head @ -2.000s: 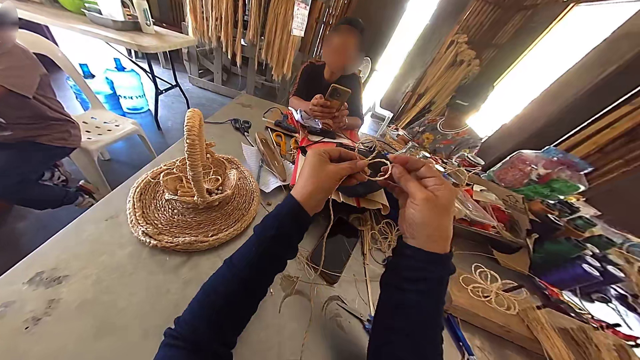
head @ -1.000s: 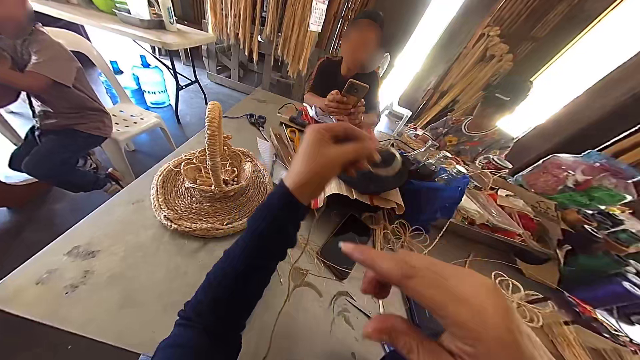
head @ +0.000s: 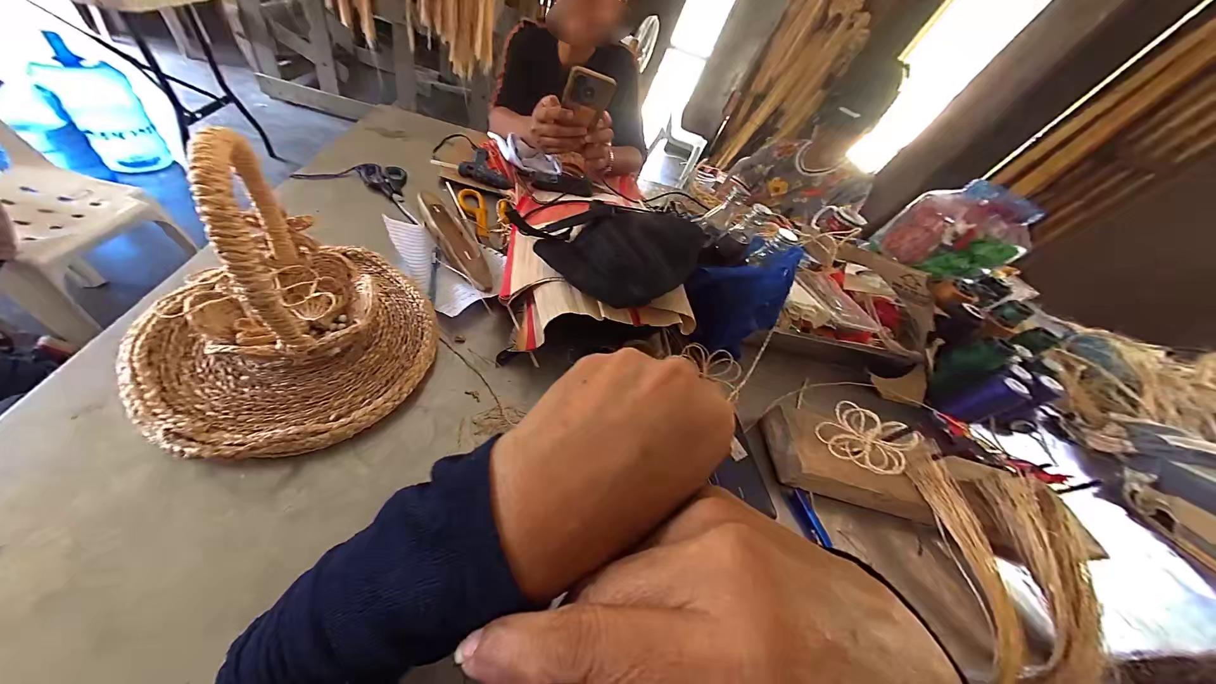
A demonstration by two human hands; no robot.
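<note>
My left hand is bent at the wrist in the lower middle, its back toward me and its fingers hidden. Across its wrist lies my right hand, large and close to the camera, with the thumb by the navy sleeve. Whatever either hand may hold is out of sight. Left of them a small woven basket with a tall handle stands on a round braided fibre mat. On the right, a looped cord flower lies on a wooden board.
Across the table a person holds a phone. Before them lie a black cloth bag, orange-handled scissors and dark-handled scissors. Thread spools, raw fibre strands and a cardboard box are at the right.
Two seconds ago both hands held a cord loop above the table; one second ago they were apart. Now they overlap near the camera, and the loop is not seen in them.
</note>
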